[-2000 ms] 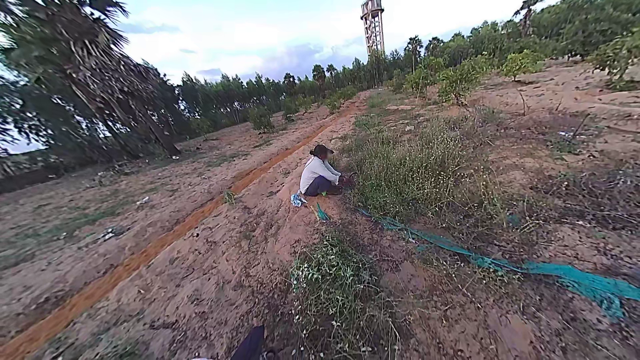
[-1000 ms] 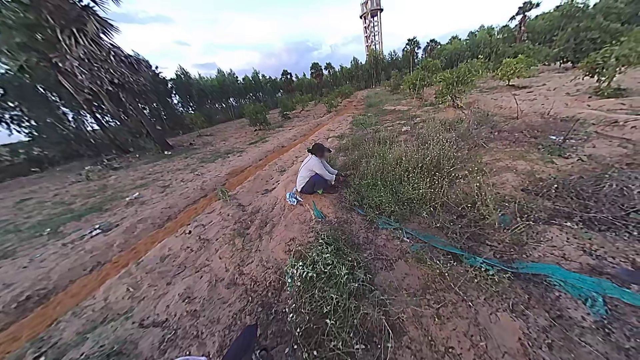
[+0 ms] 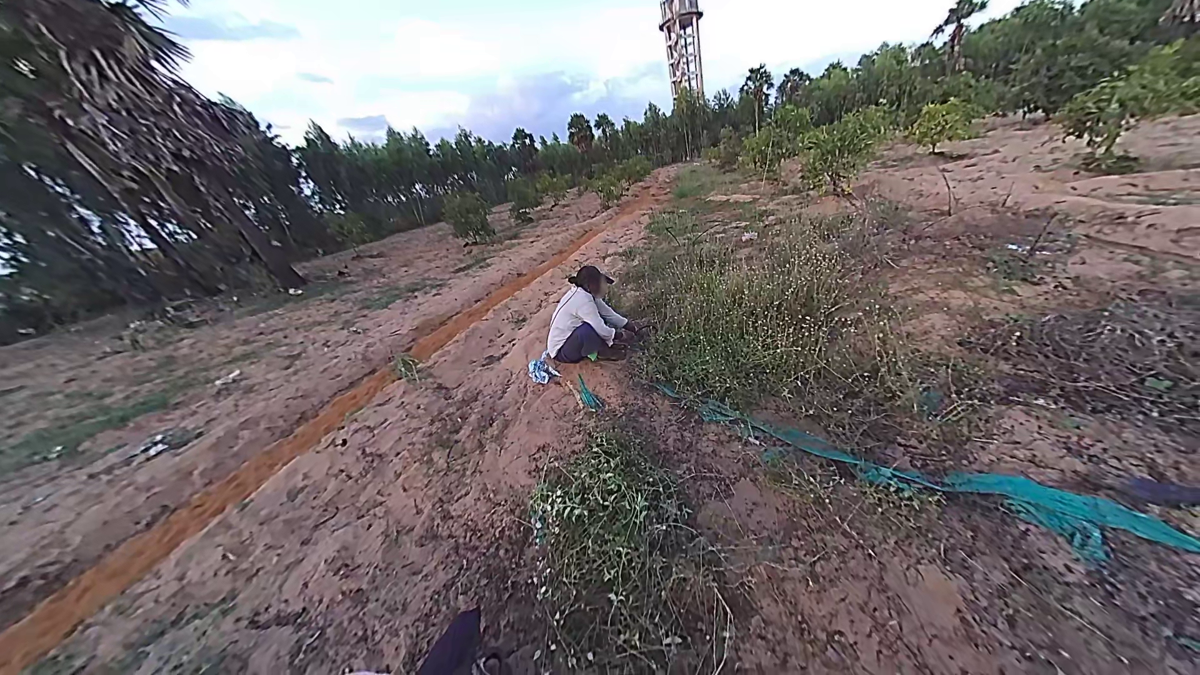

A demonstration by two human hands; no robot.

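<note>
Neither of my hands can be made out in the head view. A dark piece of cloth or clothing (image 3: 454, 645) shows at the bottom edge, left of a low heap of green weeds (image 3: 614, 534) on the soil. Farther off, another person (image 3: 579, 319) in a white top, dark trousers and a dark cap squats at the edge of a patch of tall weeds (image 3: 769, 319), arms reaching toward the plants. Behind that person lies a blue and white cloth or bag (image 3: 542, 369). A small teal strip (image 3: 588, 394) is on the ground close by.
A long teal net (image 3: 1041, 494) stretches across the ground to the right edge. An orange-brown furrow (image 3: 375, 384) runs diagonally on the left. Dry brush (image 3: 1116, 361) lies at right. Palms, a line of trees and a tower (image 3: 684, 47) stand behind.
</note>
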